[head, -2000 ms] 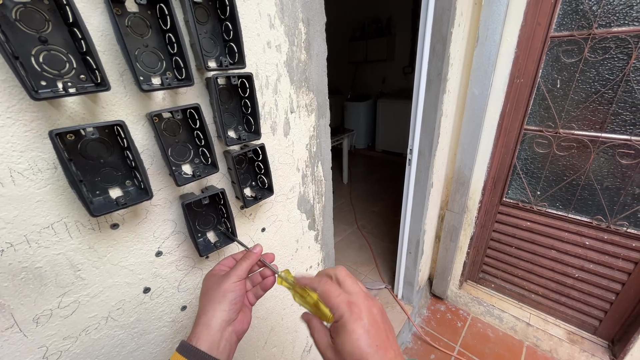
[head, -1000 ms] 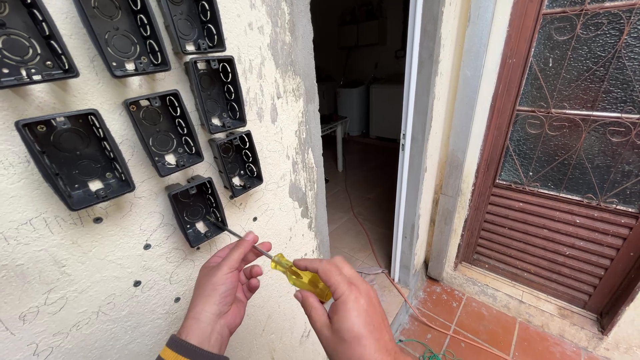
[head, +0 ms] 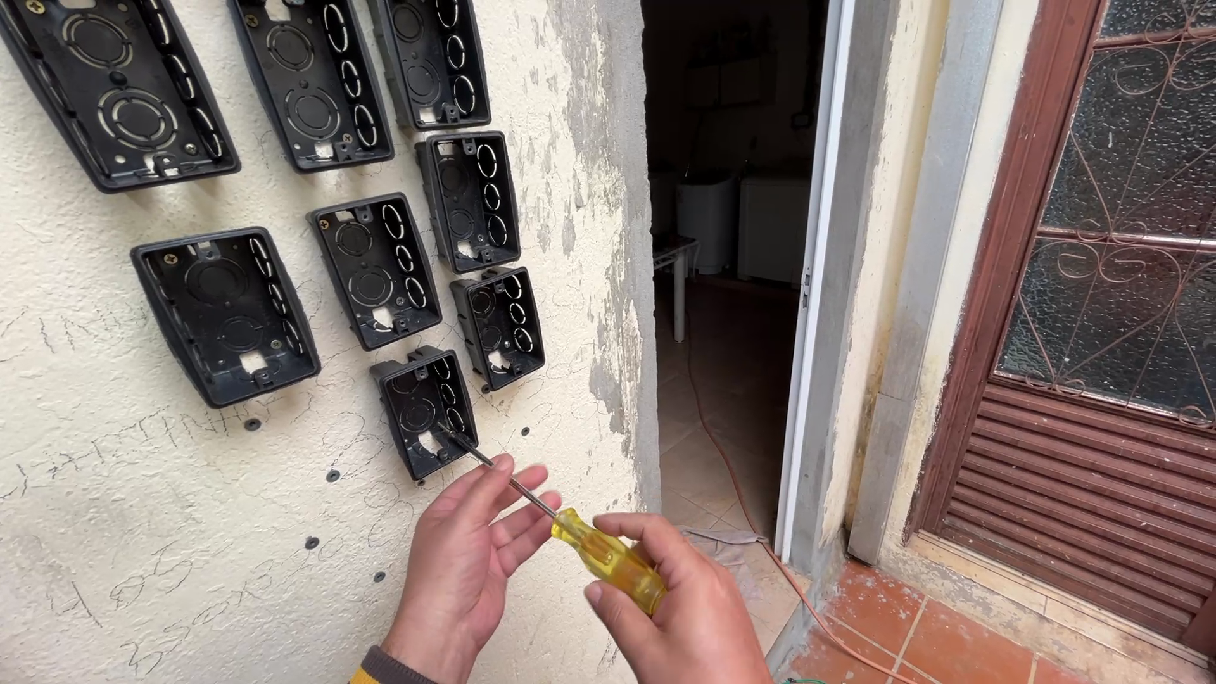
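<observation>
A screwdriver with a yellow translucent handle (head: 613,560) slants up to the left, its tip inside the lowest black plastic electrical box (head: 418,404) on the wall. My left hand (head: 465,560) steadies the metal shank between thumb and fingers. Around the handle curl the thumb and fingers of my right hand (head: 684,598). The tip sits near the lower right inside of the box; the screw under it is too small to make out. Just above and to the right is another small black box (head: 501,328), and a further one (head: 375,271) is above left.
More black boxes (head: 225,318) hang on the rough cream wall. Below them, several dark wall plugs (head: 332,475) sit in the plaster among pencil marks. Right of the wall edge are a dark doorway, an orange cable (head: 722,446) on the floor and a reddish-brown metal door (head: 1073,494).
Both hands stay at the screwdriver, its tip still in the lowest box. The fingers of my right hand have shifted on the handle.
</observation>
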